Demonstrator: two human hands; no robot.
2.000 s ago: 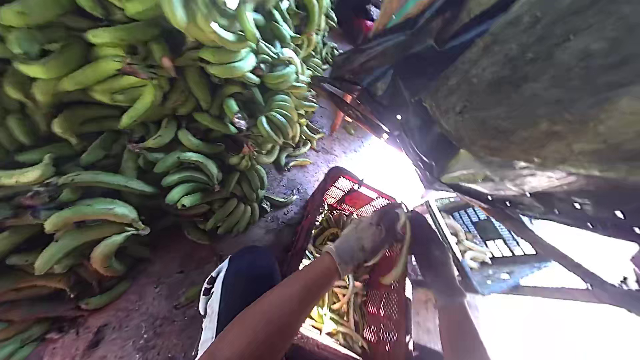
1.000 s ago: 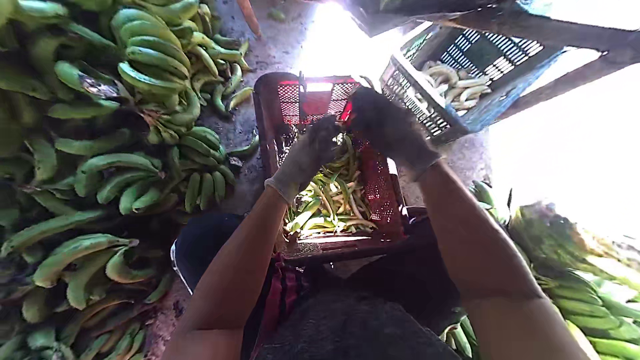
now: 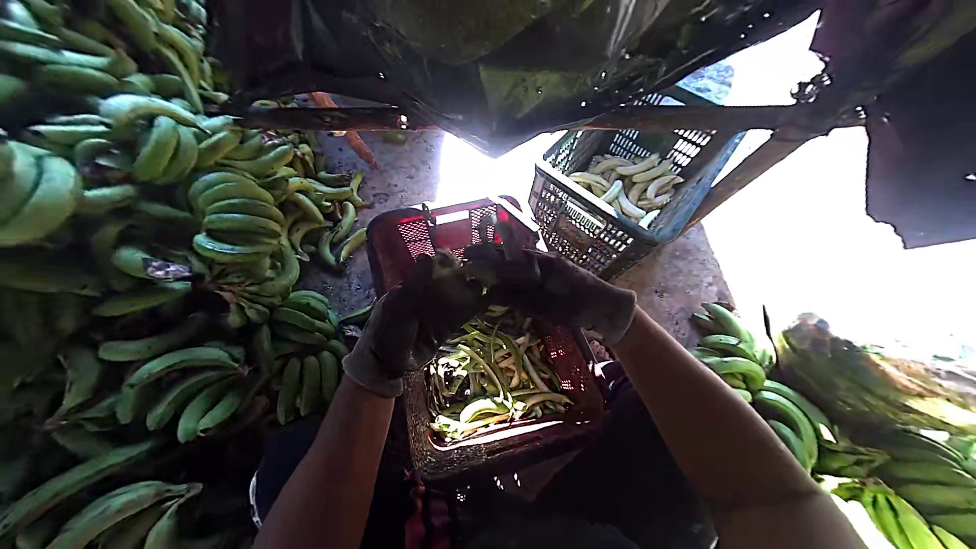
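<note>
Both hands wear dark gloves and meet above a red plastic crate (image 3: 568, 366) between the legs. My left hand (image 3: 419, 313) has its fingers curled around a small dark greenish thing (image 3: 450, 267), perhaps part of a green banana; shadow hides its shape. Against it, from the right, lies my right hand (image 3: 541, 286), its fingers bent; whether it holds anything is too dark to tell. Below the hands, banana peels (image 3: 496, 374) in green and pale strips fill the red crate. Peeled bananas (image 3: 629, 183) lie in a dark green plastic crate (image 3: 583, 221) beyond the right hand.
Heaped bunches of green bananas (image 3: 236, 213) cover the left side. More green bananas (image 3: 793, 412) lie at the lower right, beside blurred leafy matter. A wooden pole (image 3: 686, 117) and dark sheeting (image 3: 503, 69) hang low across the top. Concrete floor (image 3: 396, 171) shows between heap and crates.
The hands stay above the red crate and are now closer together. The pale strip near the hands two seconds ago is no longer seen there. The view has swung.
</note>
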